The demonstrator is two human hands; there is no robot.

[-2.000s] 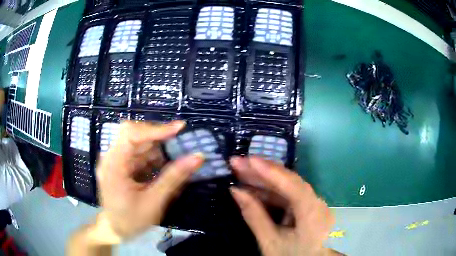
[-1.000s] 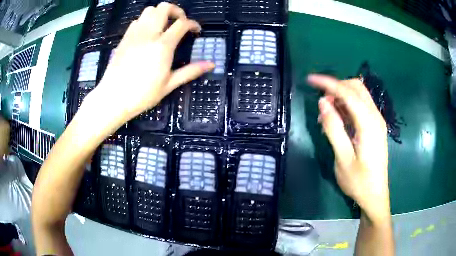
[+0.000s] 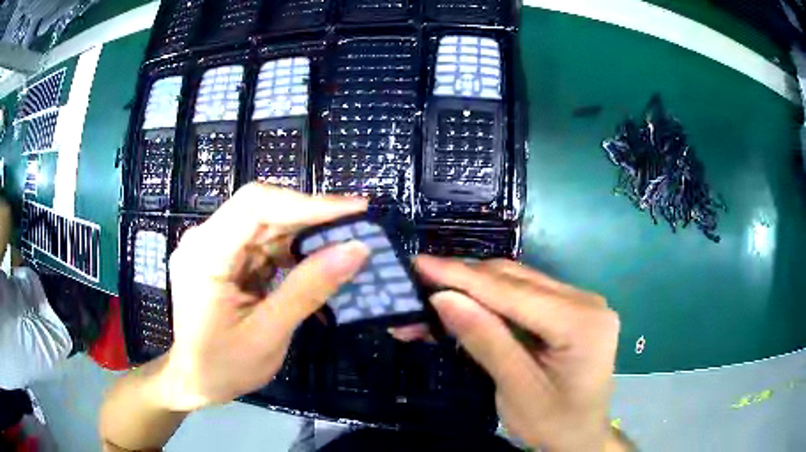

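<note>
My left hand [image 3: 256,291] holds a black keypad housing [image 3: 376,275] with pale keys, thumb on the keys, above the lower part of the blister tray [image 3: 353,214]. My right hand [image 3: 521,344] is at the housing's right edge, thumb and finger pinched close together against it. Whether a small plug is between those fingertips cannot be told. In the tray's upper row, the pocket left of the rightmost housing is empty. Other housings [image 3: 467,115] sit in their pockets. A heap of loose black plugs [image 3: 663,168] lies right of the tray.
The green bench [image 3: 574,291] has a white strip along its far edge. One small black piece [image 3: 586,111] lies left of the heap. Striped sheets [image 3: 62,243] lie at the left. A person in a pale sleeve [image 3: 31,313] is at the left edge.
My left hand has come back from the upper tray row and now holds a housing; that row has an empty pocket. My right hand has moved left from beside the plug heap to the housing.
</note>
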